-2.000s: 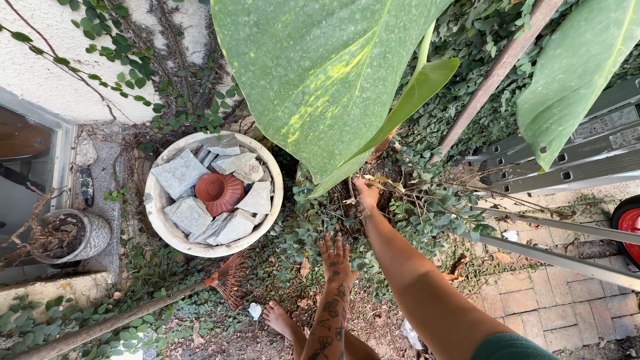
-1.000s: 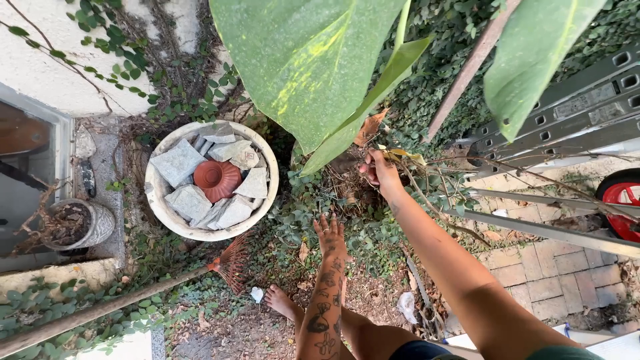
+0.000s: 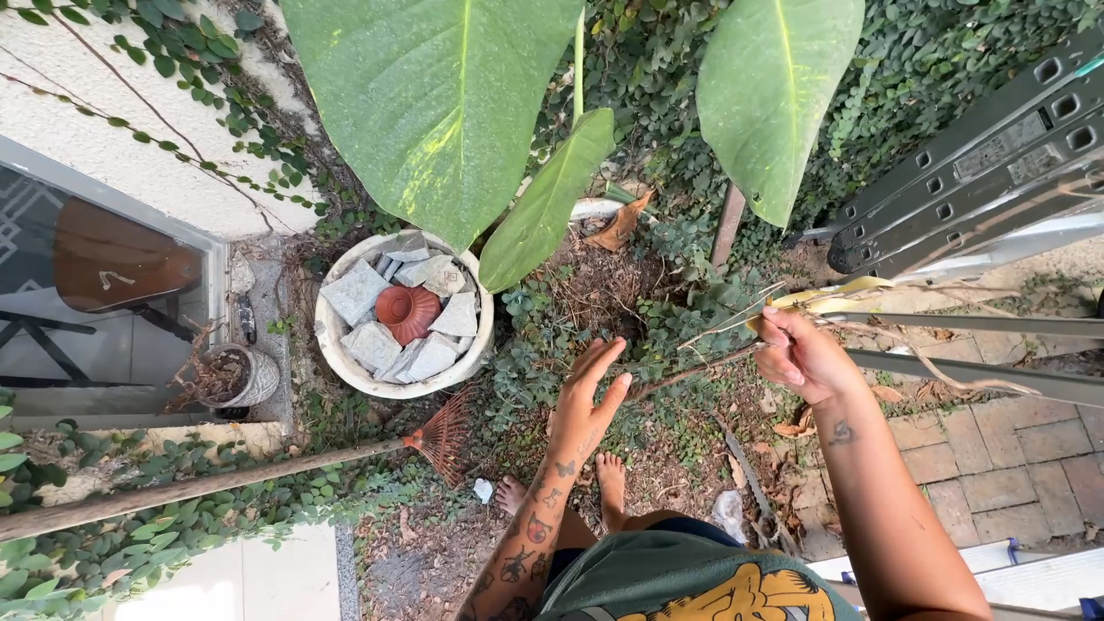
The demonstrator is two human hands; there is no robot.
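My right hand point(image 3: 798, 349), right of centre, grips a bunch of dry stems point(image 3: 914, 341) with a yellowed leaf point(image 3: 832, 296) among them. The stems stretch past both sides of the fist. My left hand point(image 3: 591, 392) holds nothing, its fingers apart over low green ground cover point(image 3: 526, 354). Between and beyond the hands lies a patch of dry plant litter point(image 3: 595, 289) with a brown curled leaf point(image 3: 619, 224). To the left stands a round white planter point(image 3: 332, 345) filled with grey stone pieces point(image 3: 355, 293) around a terracotta pot point(image 3: 407, 314).
Large green leaves point(image 3: 440, 112) hang over the middle. A rusty rake point(image 3: 442, 440) lies at lower left, near my bare feet point(image 3: 611, 483). A folded ladder point(image 3: 966, 172) and metal rails point(image 3: 992, 325) are at the right. A small potted plant point(image 3: 246, 377) sits by the glass door.
My right hand has moved right from the litter patch, now with dry stems and a yellowed leaf in its grip. The left hand's fingers have tilted to the right.
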